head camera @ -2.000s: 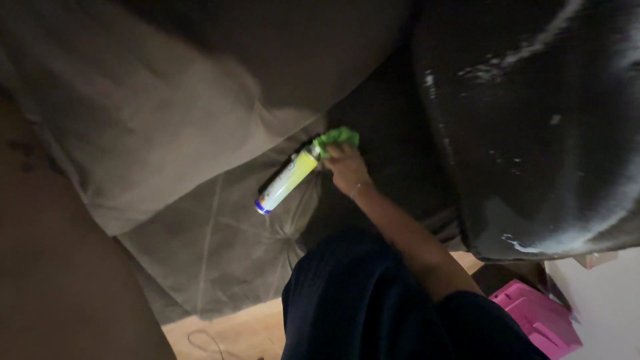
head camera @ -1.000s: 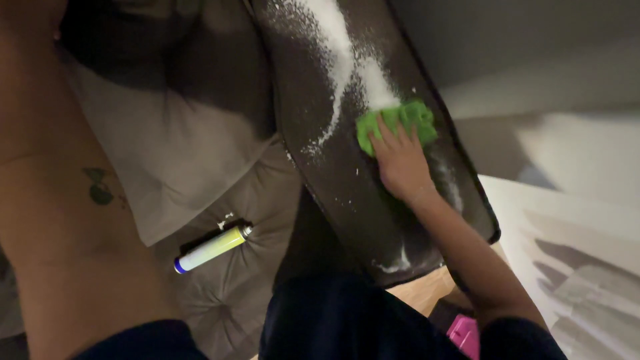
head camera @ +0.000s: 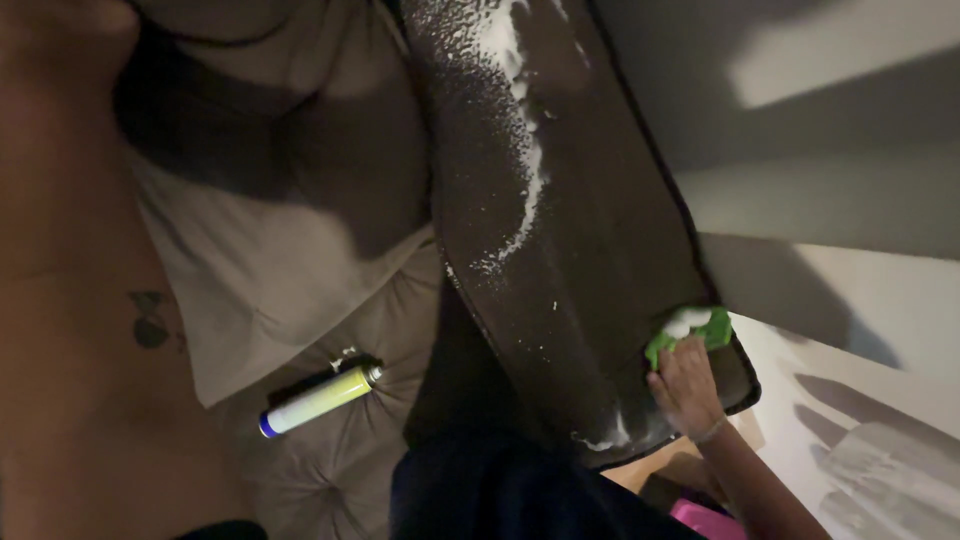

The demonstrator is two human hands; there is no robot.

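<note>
My right hand [head camera: 686, 382] grips a green cloth [head camera: 718, 328] with white foam on it, pressed on the dark upholstered sofa arm [head camera: 600, 225] near its lower right corner. A thick streak of white foam [head camera: 531, 172] runs down the upper part of that sofa arm, with smaller smears by its lower edge. On the tufted seat lies a spray can [head camera: 319, 401], yellow and white with a blue base, its nozzle towards the sofa arm. My left forearm fills the left side; only what seems to be part of my left hand [head camera: 82, 19] shows at the top left, its fingers hidden.
A grey-brown cushion [head camera: 247, 277] leans between my left forearm and the sofa arm. The tufted seat [head camera: 367, 465] is below it. A wall [head camera: 840, 180] stands to the right. A pink plastic object [head camera: 701, 521] and wooden floor [head camera: 637, 472] show at the bottom right.
Two seconds ago my right hand was at the spray can with the green cloth; the can now lies released. Since one second ago, that hand has moved the cloth down the sofa arm towards its corner.
</note>
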